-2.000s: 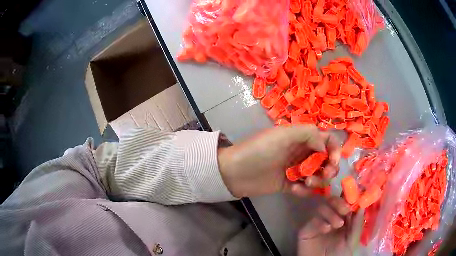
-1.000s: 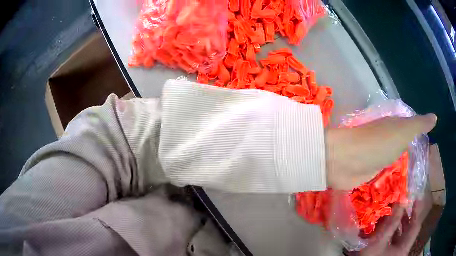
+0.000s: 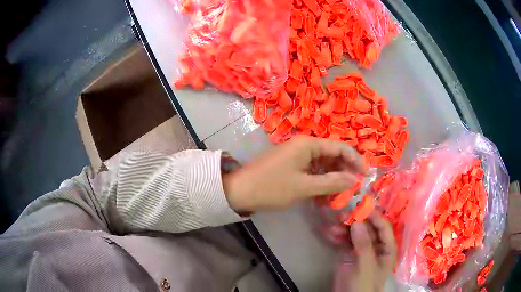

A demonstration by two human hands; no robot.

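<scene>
Small orange plastic parts lie in a loose pile (image 3: 354,117) beyond my hands. My left hand (image 3: 285,174) reaches in from the left, thumb and fingers curled around an orange part (image 3: 345,197) at its fingertips. My right hand (image 3: 368,251), blurred and cut off by the bottom edge, pinches another orange part (image 3: 363,209) close below it. The hands are close together; whether the two parts touch is unclear. An open clear bag of orange parts (image 3: 456,225) stands right of my right hand.
A large clear bag of orange parts (image 3: 237,48) lies at the table's upper left. An open cardboard carton (image 3: 134,111) is on the floor at left. Brown cardboard (image 3: 514,219) shows at the right, beside a dark green surface (image 3: 451,34).
My left hand has come back from over the open bag to in front of the loose pile. My right hand has moved left from the bag's lower rim and now holds a part.
</scene>
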